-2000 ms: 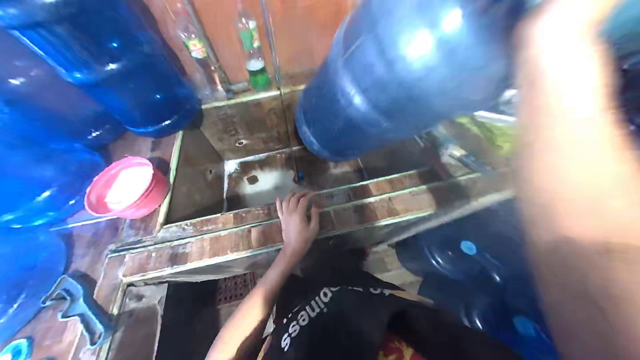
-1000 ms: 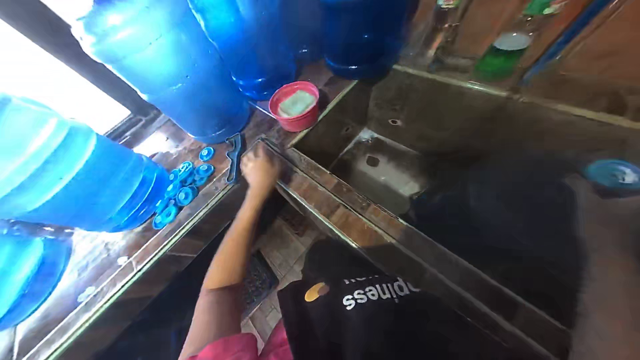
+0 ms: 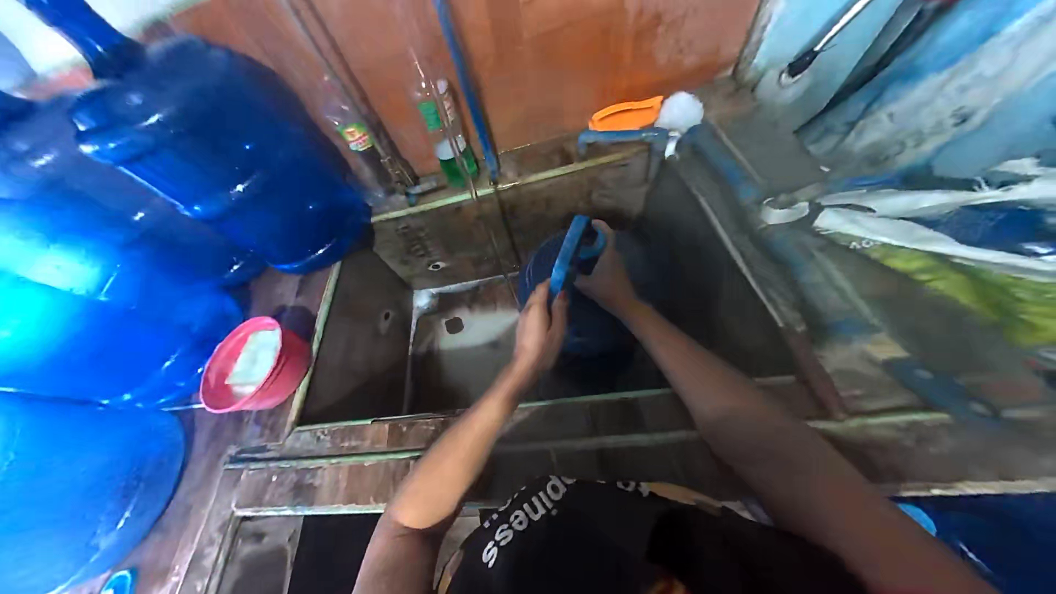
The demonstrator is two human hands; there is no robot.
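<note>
My left hand (image 3: 540, 328) is closed on the lower end of a blue plastic handled tool (image 3: 569, 254), held over the sink basin (image 3: 470, 351). My right hand (image 3: 609, 276) grips the tool's other side, near its top. Beneath both hands a dark blue water jug (image 3: 590, 330) lies in the basin, largely in shadow, with its ribbed part facing up. What the tool touches on the jug is hidden by my fingers.
Large blue water jugs (image 3: 214, 148) crowd the left side. A pink tub (image 3: 256, 363) with a pale block stands by the basin's left wall. Plastic bottles (image 3: 450, 148), an orange-handled brush (image 3: 627, 114) and a blue pipe (image 3: 623, 136) are along the back. White and green bags lie right.
My left hand has moved from the counter at the left into the basin area, and the blue tool that lay there is now in my hands. The view has swung right.
</note>
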